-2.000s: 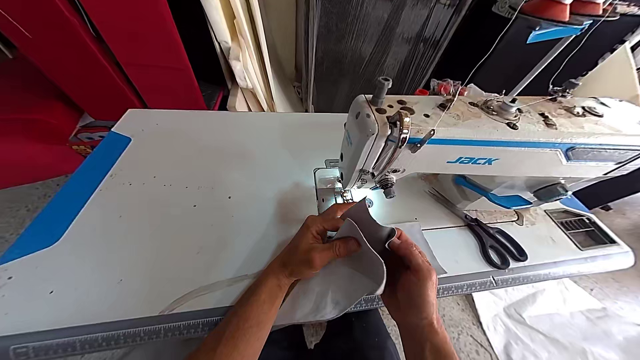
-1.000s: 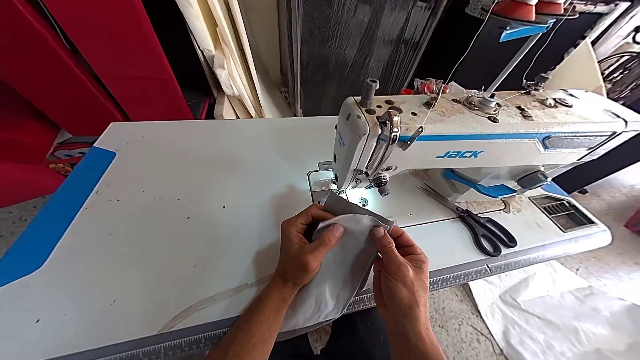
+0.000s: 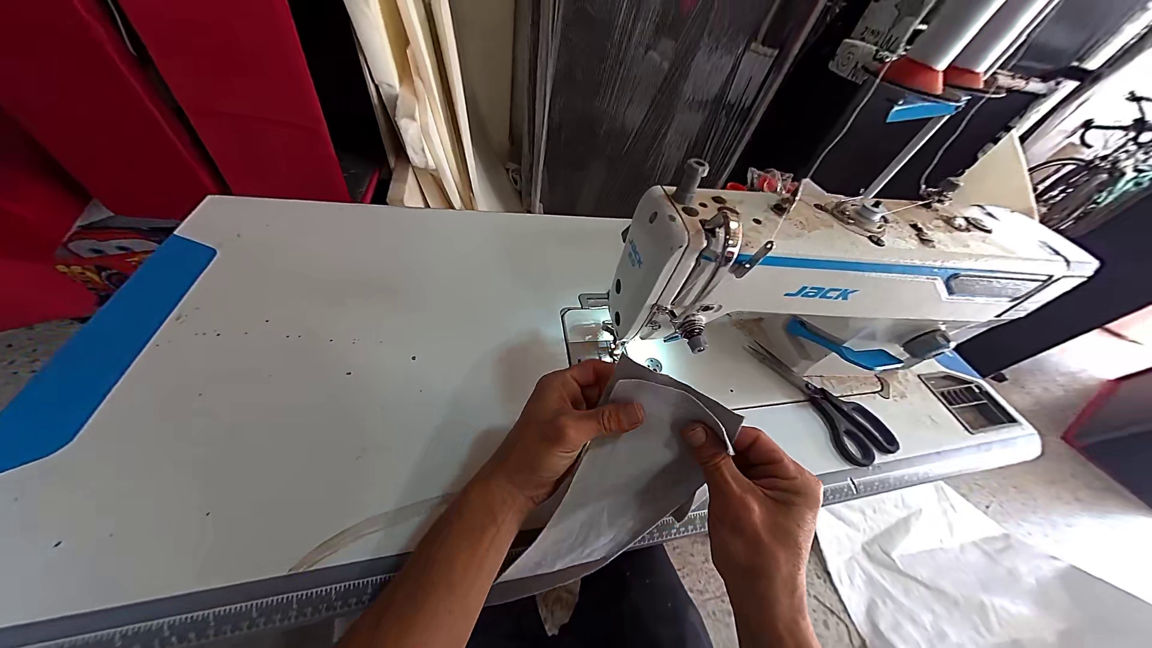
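Note:
Two layers of fabric, a light grey piece (image 3: 630, 468) over a darker grey piece (image 3: 661, 378), are held between my hands at the table's front edge. My left hand (image 3: 567, 427) pinches their upper left edge, thumb on top. At the upper right corner, my right hand (image 3: 756, 481) grips both layers between thumb and fingers. Just beyond the fabric's top corner is the lit needle area of a white Jack sewing machine (image 3: 810, 288). The lower part of the fabric hangs over the table edge above my lap.
Black-handled scissors (image 3: 850, 423) lie on the machine bed to the right, blades toward the machine. A ruler strip (image 3: 270, 612) runs along the front edge of the white table (image 3: 297, 432). White sheet material (image 3: 954, 558) lies on the floor at right. Thread cones (image 3: 936, 54) stand behind the machine.
The upper fabric layer, curled open between my hands two seconds ago, now lies flatter over the darker one. My right thumb has come onto the top layer near its corner.

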